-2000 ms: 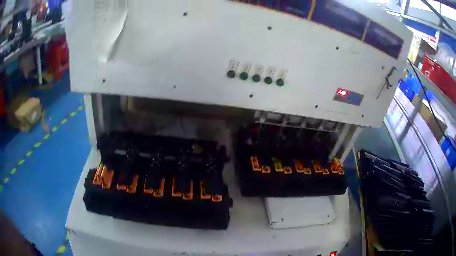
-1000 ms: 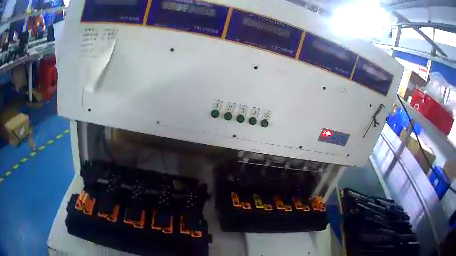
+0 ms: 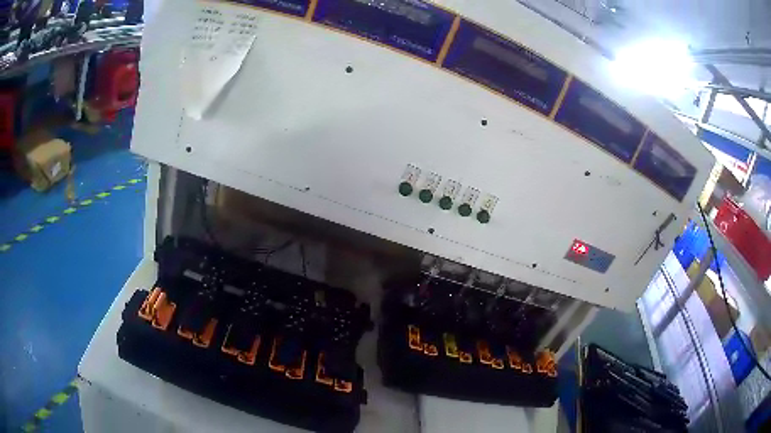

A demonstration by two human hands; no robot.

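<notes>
No hand shows in the picture. The left fixture [image 3: 237, 380], a long black block with several orange clamps [image 3: 241, 345] along its front, lies on the white machine table [image 3: 106, 351]. Black pieces with small light dots sit behind the clamps. The right fixture [image 3: 465, 382] is a similar black block with orange clamps; one piece on it looks yellow. A white plate [image 3: 469, 417] lies in front of it, cut off by the lower edge. Loose black plastic parts [image 3: 634, 393] lie heaped at the lower right.
The white upper cover [image 3: 321, 135] overhangs the fixtures, with green buttons [image 3: 445, 202], a red readout [image 3: 580, 247], display panels [image 3: 505, 66] and a curling paper note [image 3: 217, 68]. A cardboard box [image 3: 46, 162] stands on the blue floor at left. Shelving with a red bin [image 3: 737, 228] is at right.
The camera view has shifted and tilted, showing more of the upper cover than two seconds ago. Fixtures and parts show no clear movement of their own.
</notes>
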